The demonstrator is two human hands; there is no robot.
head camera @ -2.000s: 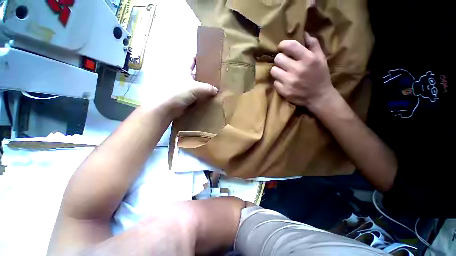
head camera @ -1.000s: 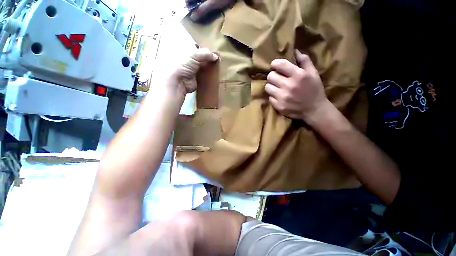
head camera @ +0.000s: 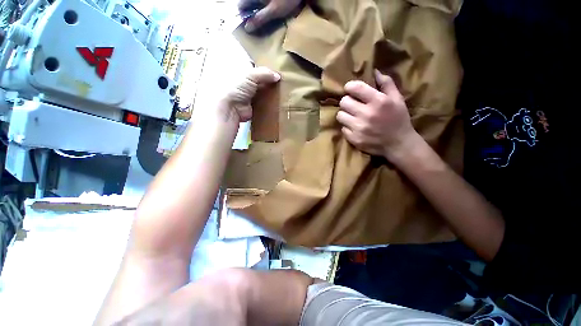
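Observation:
My left hand (head camera: pixel 248 92) reaches in from the lower left and pinches the upper end of a small reddish-brown patch (head camera: pixel 266 118). The patch lies on a brown garment panel (head camera: pixel 306 191), against a paler section. Part of the patch is hidden under my fingers. My right hand is not in view. Another person's hand (head camera: pixel 376 121) grips bunched cloth on the panel's right. A second hand (head camera: pixel 274 9) at the top edge rests by the panel's corner with a small dark tool, barely visible.
A white sewing machine head (head camera: pixel 95 63) with a red logo stands at the left. A white cloth stack (head camera: pixel 70 255) lies at the lower left. A person in a black T-shirt (head camera: pixel 509 210) is at the right. A bare limb and grey cloth (head camera: pixel 357 302) cross the bottom.
My left hand has moved from the patch's lower end to its upper end. The patch has shifted lower in the picture. A second hand has come in at the top.

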